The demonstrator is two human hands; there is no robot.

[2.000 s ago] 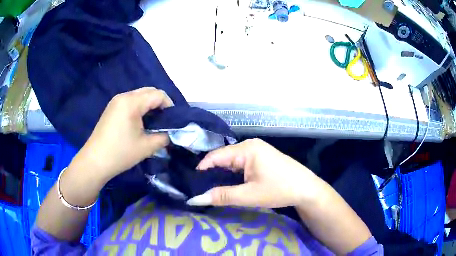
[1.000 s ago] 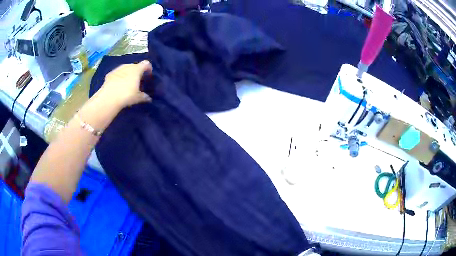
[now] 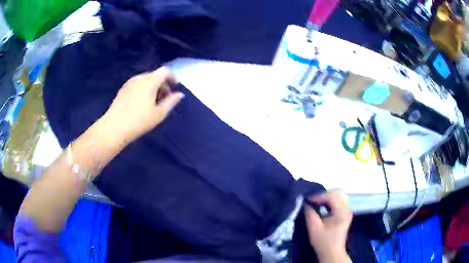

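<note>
The dark navy garment [image 3: 216,159] lies from the upper left of the white table down over its front edge towards the lap. My left hand [image 3: 149,100] pinches the cloth near the garment's far long edge. My right hand [image 3: 329,218] pinches the garment's open end at the lower right, beside a pale, whitish inside part [image 3: 280,239] of the opening. Both hands are slightly blurred.
The white sewing machine [image 3: 349,59] stands at the upper right, with a turquoise block [image 3: 376,93] on a brown holder. Green and yellow scissors [image 3: 358,145] and slim tools lie right. A green bundle [image 3: 38,15] is at upper left. Blue plastic [image 3: 87,231] shows below.
My left hand has moved along the cloth towards its far long edge. My right hand has come into view, holding the open end. The view has shifted, and the garment lies flatter.
</note>
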